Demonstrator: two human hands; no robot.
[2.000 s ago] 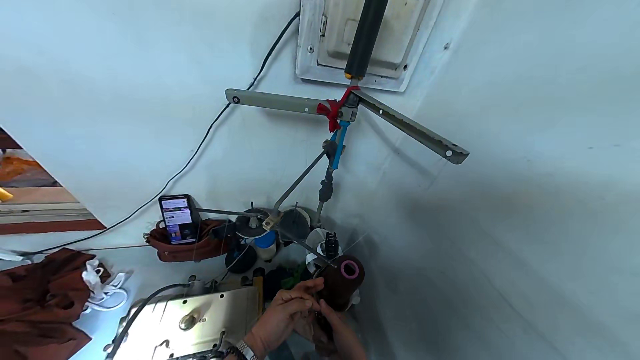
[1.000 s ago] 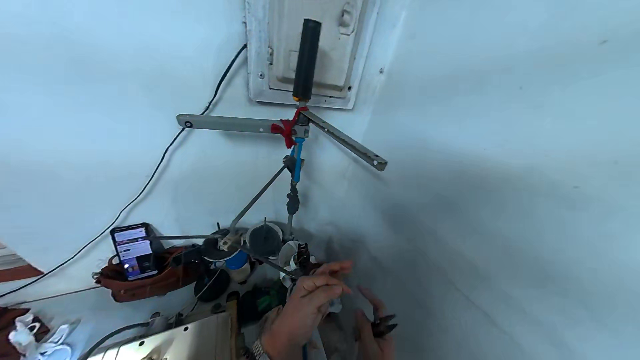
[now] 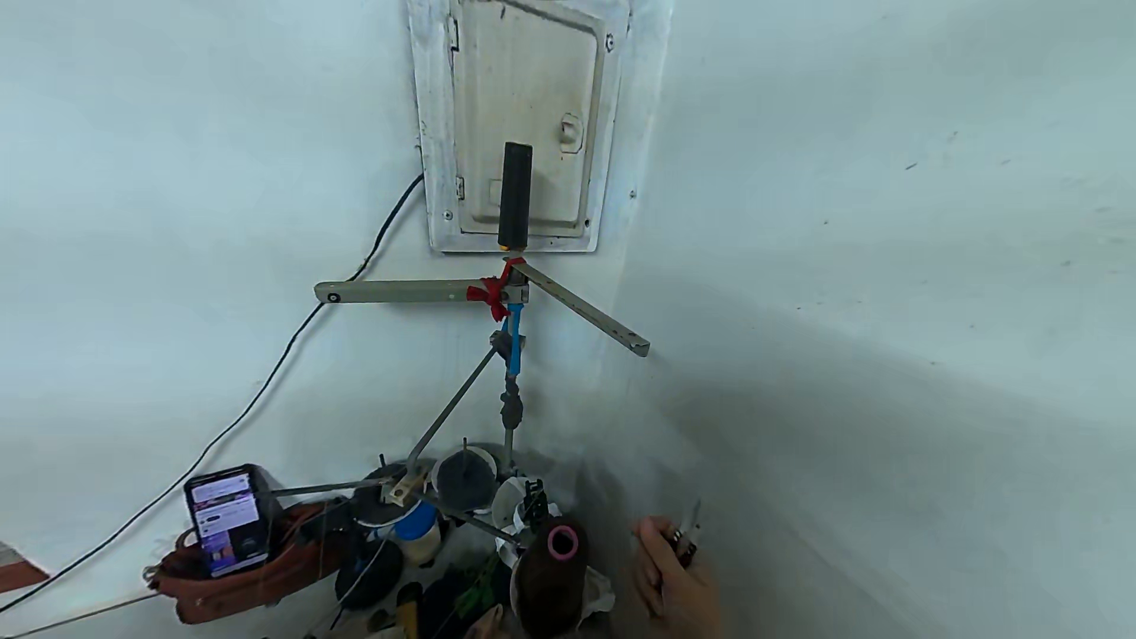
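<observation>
My right hand [image 3: 674, 581] is at the bottom, right of the thread cones, with its fingers closed around a small pointed metal tool [image 3: 686, 539], perhaps thread snips; its tip points up. Only fingertips of my left hand [image 3: 485, 624] show at the bottom edge, so its grip is hidden. Between the hands stands a dark brown thread cone [image 3: 543, 590] with a pink core end, and white wrapping lies beside it. Above the cones rises a metal thread stand [image 3: 453, 399] with flat arms, tied with red cloth and blue strips.
A lit phone [image 3: 229, 519] leans on a brown leather-like pouch [image 3: 257, 587] at lower left. More dark spools [image 3: 466, 479] and a blue-capped container [image 3: 415, 524] crowd the stand's base. A black cable [image 3: 284, 355] runs along the wall below a metal hatch [image 3: 524, 115].
My hands were close together at the cones two seconds ago; now they are apart. My left hand has dropped mostly out of view. The view has shifted.
</observation>
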